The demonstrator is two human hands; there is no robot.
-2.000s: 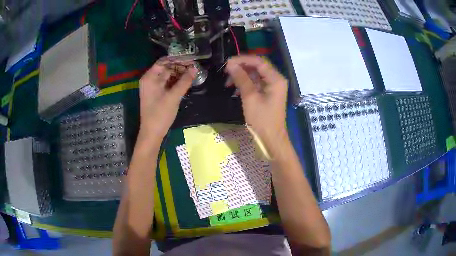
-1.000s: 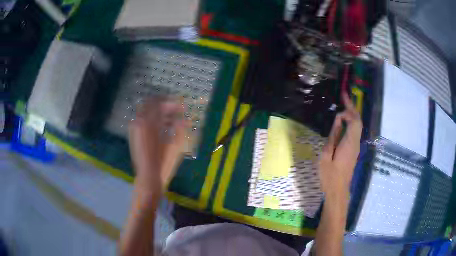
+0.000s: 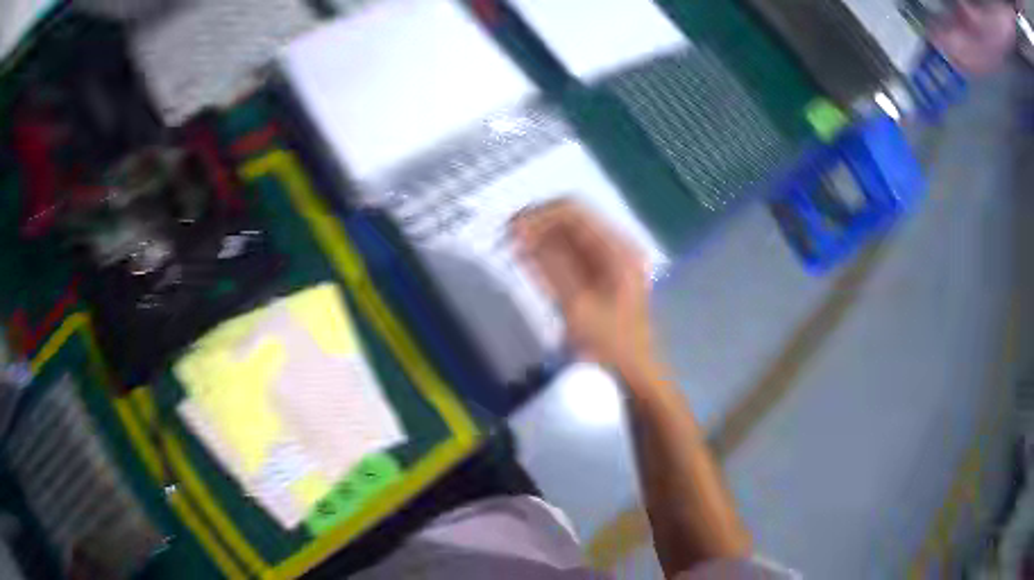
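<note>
The frame is blurred. My right hand (image 3: 584, 272) is over the white component tray (image 3: 465, 272), fingers curled together; whether a small part is between them cannot be seen. Dark parts show in the tray's upper rows. A brownish blur at the lower left edge, over the left grid tray (image 3: 68, 465), may be my left hand (image 3: 111, 553), mostly cut off. The black test fixture (image 3: 147, 227) stands at the left with a red handle (image 3: 36, 164) and no hand on it.
Yellow and pink-white sheets (image 3: 323, 397) lie before the fixture, with a green label (image 3: 354, 494). White-topped stacks (image 3: 403, 85) and a dark grid tray (image 3: 692, 125) lie behind the right tray. A blue crate (image 3: 850, 193) stands beyond the bench. Part of a person (image 3: 975, 34) shows at top right.
The view has swung to the right. My right hand has moved from beside the fixture to over the right tray. My left hand has moved out to the lower left edge or out of view.
</note>
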